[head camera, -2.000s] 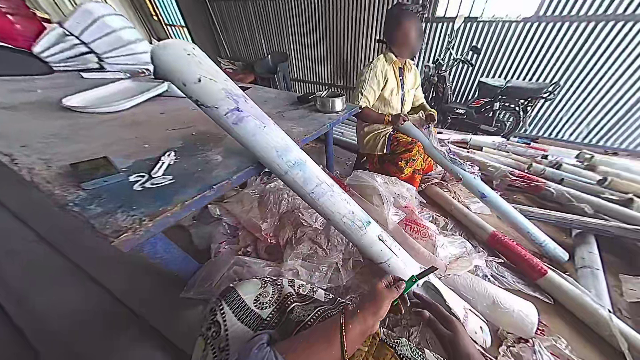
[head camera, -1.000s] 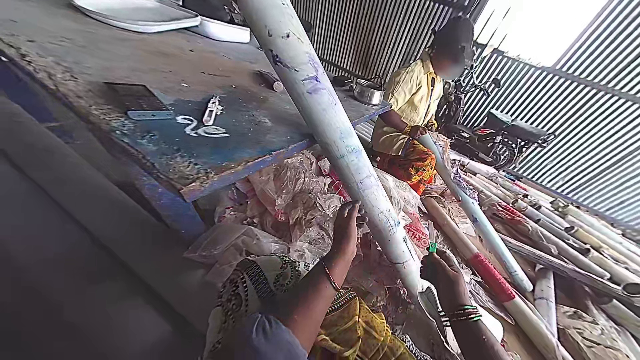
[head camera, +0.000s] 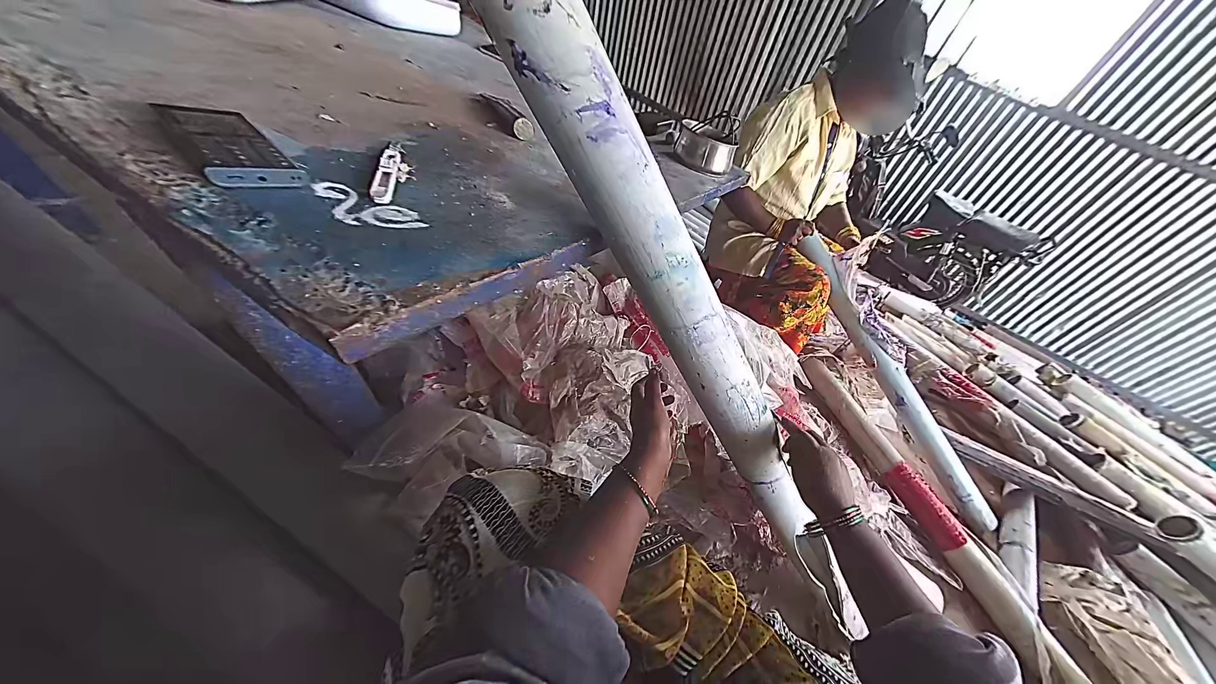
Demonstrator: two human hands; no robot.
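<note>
A long white cardboard or plastic tube (head camera: pixel 665 275) with purple and blue stains slants from the top centre down to my lap, its lower end split or cut. Just left of the tube is my left hand (head camera: pixel 654 418), raised with its fingers up beside a crumpled clear plastic sheet. At the tube's right side is my right hand (head camera: pixel 812 465), its fingers near or against the surface; part of the hand is hidden and its grip is unclear. The green-handled tool seen earlier does not show plainly now.
A worn blue table (head camera: pixel 456 237) at the left bears a phone (head camera: pixel 228 147), a small white tool (head camera: pixel 388 176) and a metal pot (head camera: pixel 705 147). Clear plastic sheeting (head camera: pixel 570 380) lies heaped below. A person (head camera: pixel 788 161) holds a pale blue tube (head camera: pixel 902 399); many tubes and a motorcycle (head camera: pixel 969 228) are at the right.
My left hand has come off the tube, where it lay a second ago. My right hand has moved up along the tube's right side. The view has turned and tilted.
</note>
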